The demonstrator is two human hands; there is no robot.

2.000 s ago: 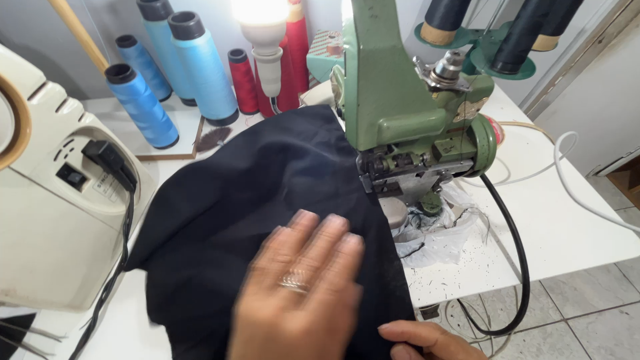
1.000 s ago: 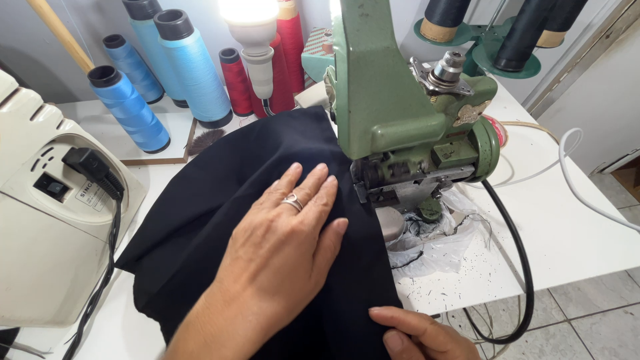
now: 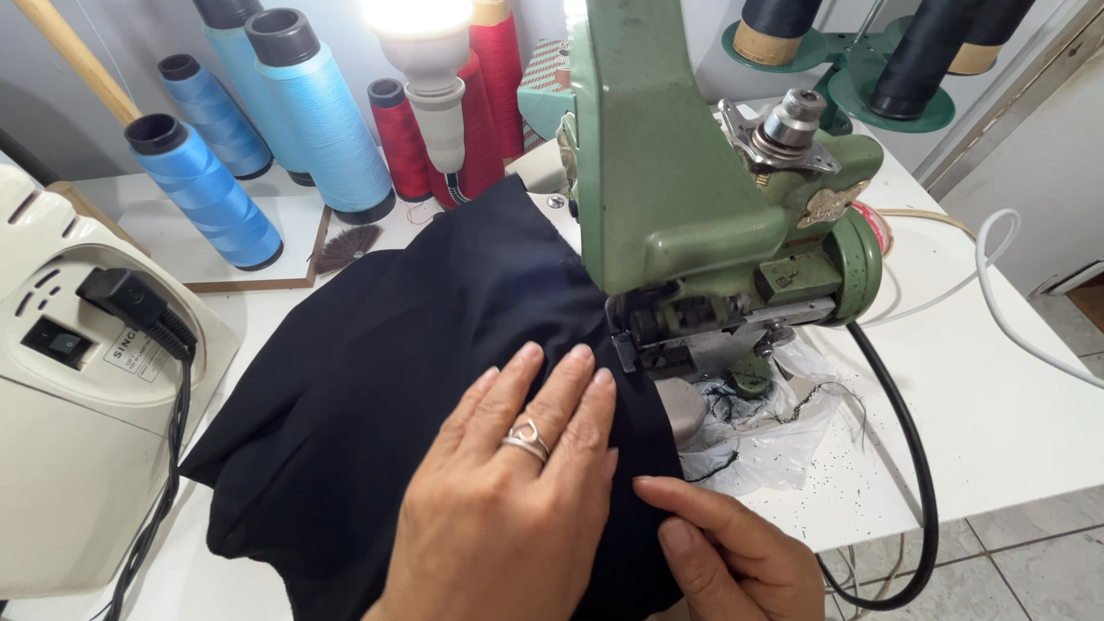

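Dark navy or black fabric (image 3: 345, 388) lies over the table, its right edge running under the presser foot area of a green overlock sewing machine (image 3: 673, 190). My left hand (image 3: 517, 483), with rings on one finger, rests palm down on the fabric just before the machine, fingers a little apart and gripping nothing. At the lower right, my right hand (image 3: 733, 543) is at the fabric's right edge, index fingertip on the cloth and thumb close by; whether it pinches the edge is unclear.
A cream Singer machine (image 3: 86, 388) with a black cord stands at left. Blue thread cones (image 3: 203, 194), red thread cones (image 3: 401, 142) and a lit bulb (image 3: 423, 52) are behind. A plastic bag (image 3: 776, 431) with thread scraps and a black cable (image 3: 914, 431) lie right of the fabric.
My left hand moved up the fabric toward the machine, then back down a little from where it was one second ago. My right hand stays by the fabric's right edge.
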